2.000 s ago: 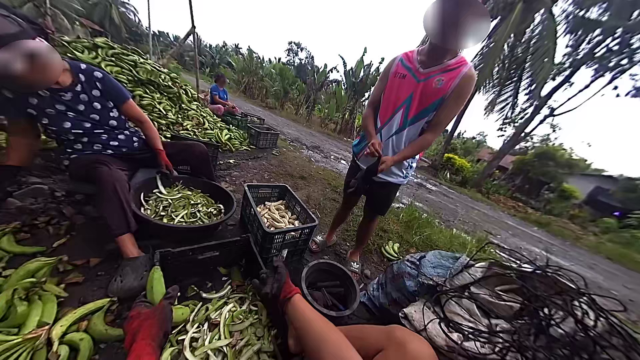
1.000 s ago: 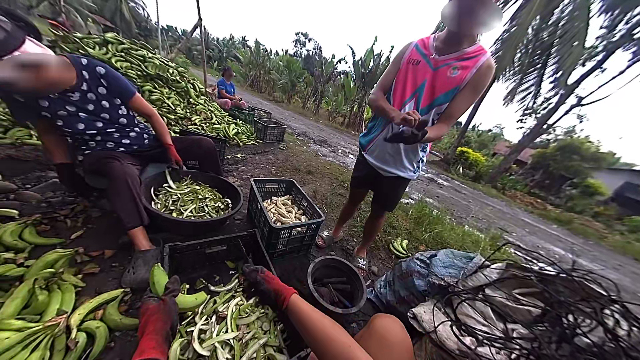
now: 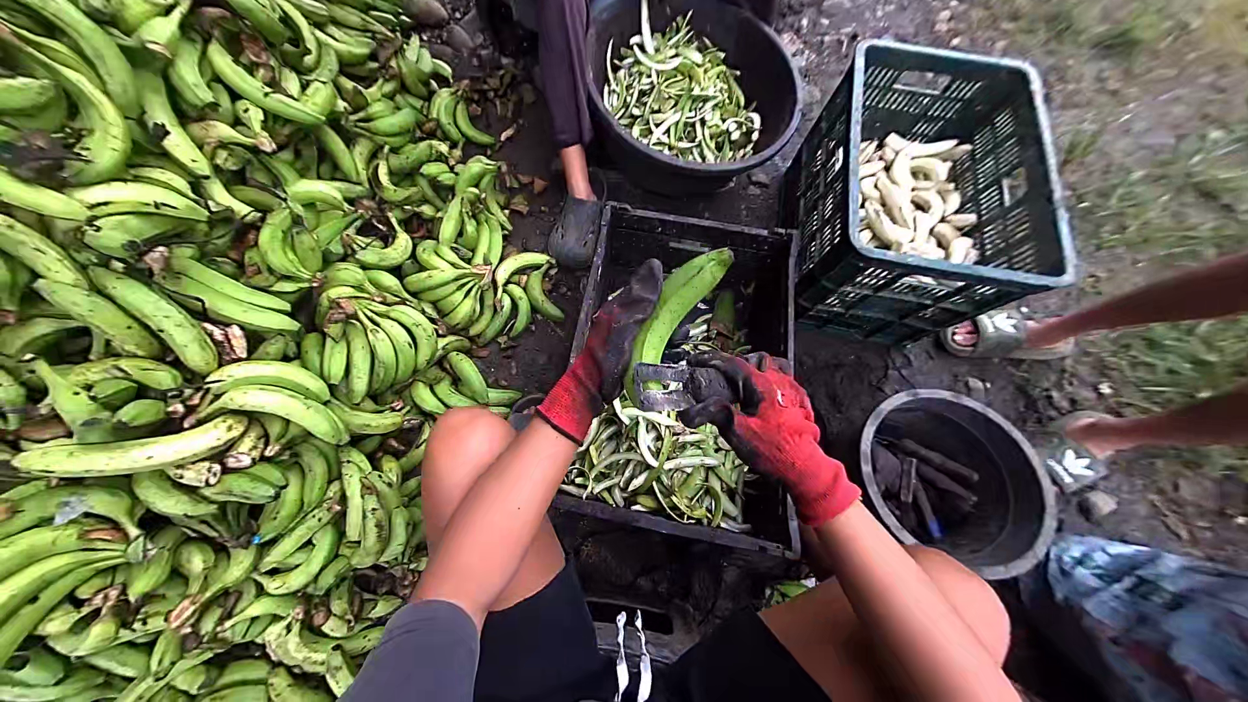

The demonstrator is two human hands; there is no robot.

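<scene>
My left hand (image 3: 624, 327), in a red and black work glove, grips a green unpeeled banana (image 3: 682, 292) that points up and to the right. My right hand (image 3: 760, 409), gloved alike, holds a dark flat-bladed tool (image 3: 668, 386) against the banana's lower end; its exact kind I cannot tell. Both hands are over a black plastic crate (image 3: 792, 292) between my knees. Green and white strips of banana peel (image 3: 673, 468) lie in the crate, below my hands.
A heap of green bananas (image 3: 370, 341) covers the left side. Ahead stands a black tub (image 3: 780, 127) of peels, beside a seated person's foot. A dark green crate (image 3: 1053, 195) holds peeled bananas (image 3: 916, 200). At right are a bucket (image 3: 1033, 546) with dark tools and a standing person's sandalled feet.
The view has tilted down steeply. My hands have come together over the crate; a second ago they were apart. The dark tool now shows in my right hand against the banana.
</scene>
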